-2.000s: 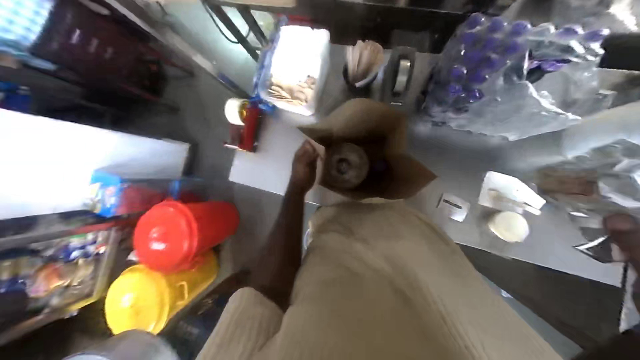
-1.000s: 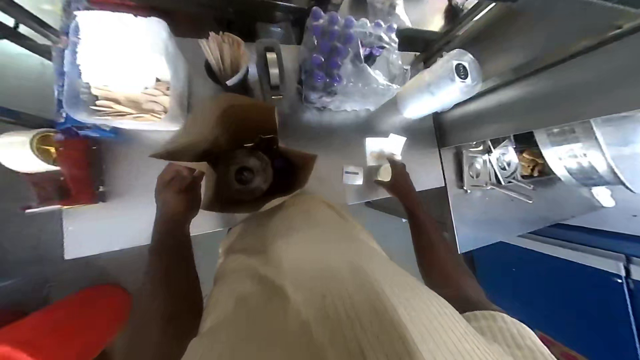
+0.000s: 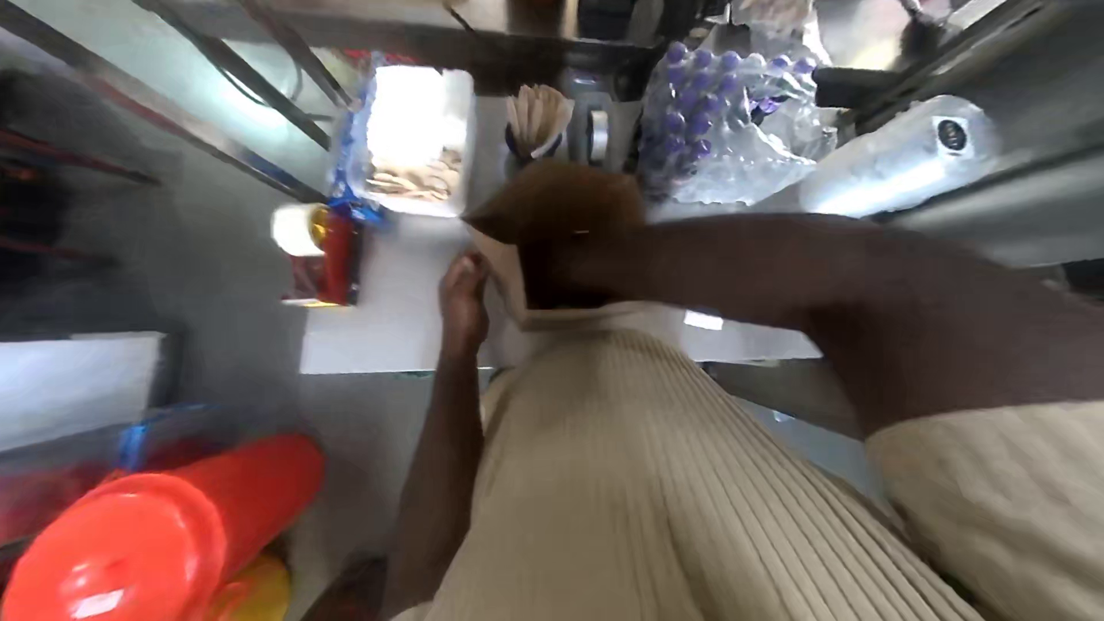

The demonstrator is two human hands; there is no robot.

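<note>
A brown paper bag [image 3: 569,198] stands with its mouth open at the counter's front edge, against my shirt. My left hand [image 3: 466,280] is at the bag's left side, its fingertips on the paper edge. My right forearm crosses from the right and my right hand [image 3: 578,267] is down inside the bag, dark and blurred, so its fingers and anything in them are hidden. A small white item [image 3: 703,320] lies on the counter beneath my right forearm.
Behind the bag stand a white tub [image 3: 461,147] of wooden pieces, a holder of wooden sticks [image 3: 536,121], and a plastic pack of purple-capped bottles [image 3: 733,121]. A tape dispenser [image 3: 332,259] is left, a wrapped roll [image 3: 897,159] right. A red bin [image 3: 121,552] stands lower left.
My right hand has moved from the small white items at the right into the paper bag. The round item seen in the bag earlier is now hidden. My left hand stays at the bag's side.
</note>
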